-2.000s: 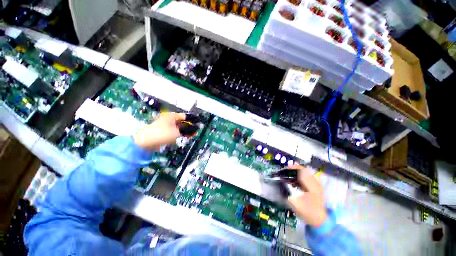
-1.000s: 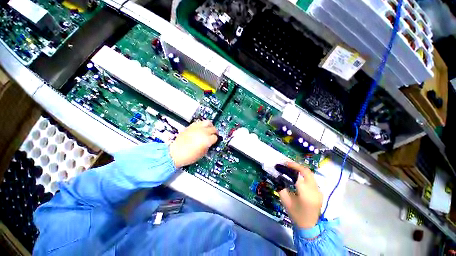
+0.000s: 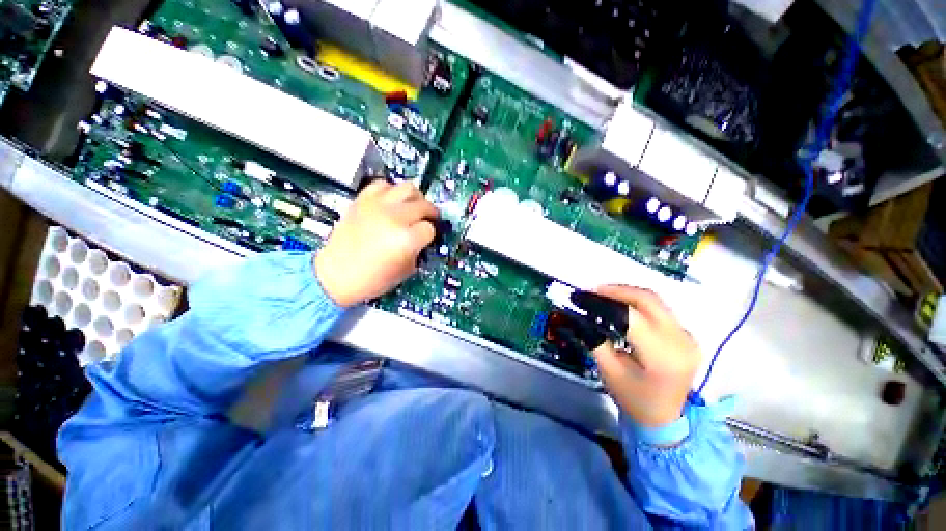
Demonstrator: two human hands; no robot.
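Observation:
A large green circuit board (image 3: 488, 301) crowded with parts lies in front of me, with a long white-silver heatsink (image 3: 560, 252) across it. Another green board (image 3: 213, 187) lies to its left. My left hand (image 3: 376, 244) is low over the gap between the boards, fingers bent down onto the right board's left end. Its fingertips are dark and partly hidden. My right hand (image 3: 651, 358) is over the right board's near right part, thumb and forefinger close together. Black shapes cover these fingertips; whether they are finger cots or a held part is unclear.
Metal conveyor rails (image 3: 456, 363) run along the boards' near and far sides. Dark parts bins (image 3: 705, 99) stand beyond. A white tray with round holes (image 3: 104, 296) is at the lower left. A blue coiled cord (image 3: 773, 244) runs to my right wrist.
The view has shifted down over the boards. My left hand has come from the left board's far side to the right board's left end. My right hand has moved toward the near edge.

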